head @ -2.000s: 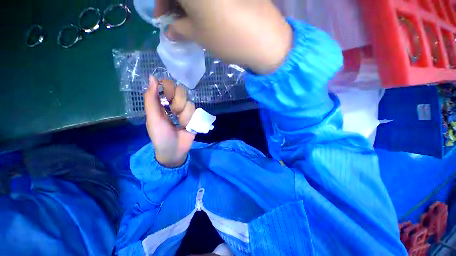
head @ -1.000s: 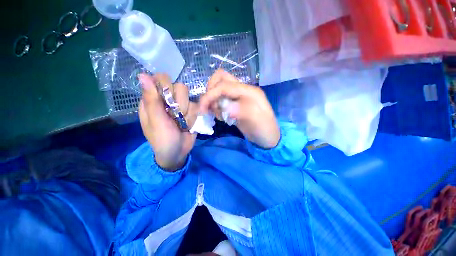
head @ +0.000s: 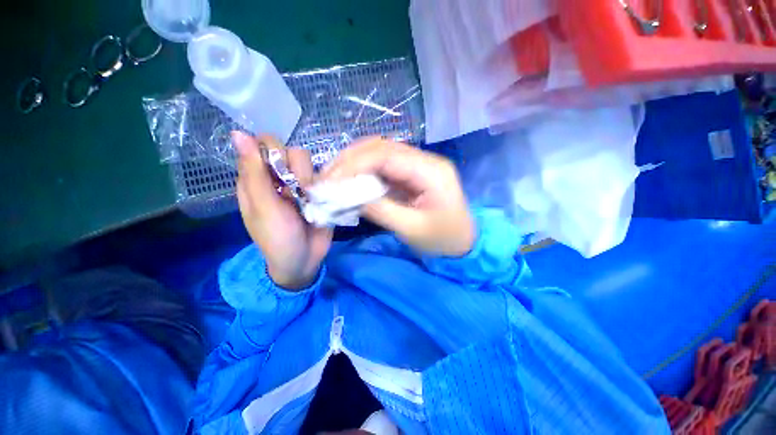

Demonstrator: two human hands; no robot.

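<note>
My left hand point(head: 279, 212) holds a silver metal ring point(head: 281, 170) upright between the thumb and fingers. My right hand point(head: 417, 195) is beside it and pinches a small white cloth point(head: 345, 197), blurred, against the lower end of the ring. Where the cloth touches the ring is partly hidden. The translucent white bottle point(head: 255, 93) leans just beyond my left hand on clear plastic film, its round cap point(head: 176, 13) open beside the neck.
Several metal rings point(head: 107, 56) lie on the green bench at the far left. A grey perforated mat point(head: 349, 102) is under the film. At the right are white sheets point(head: 459, 76), a red tray point(head: 613, 51) holding rings, a blue bin point(head: 693, 170) and red racks on the floor.
My right hand has come from the bottle to the ring in my left hand, and the cloth now lies against the ring. The bottle stands uncovered, cap open. The view has shifted slightly.
</note>
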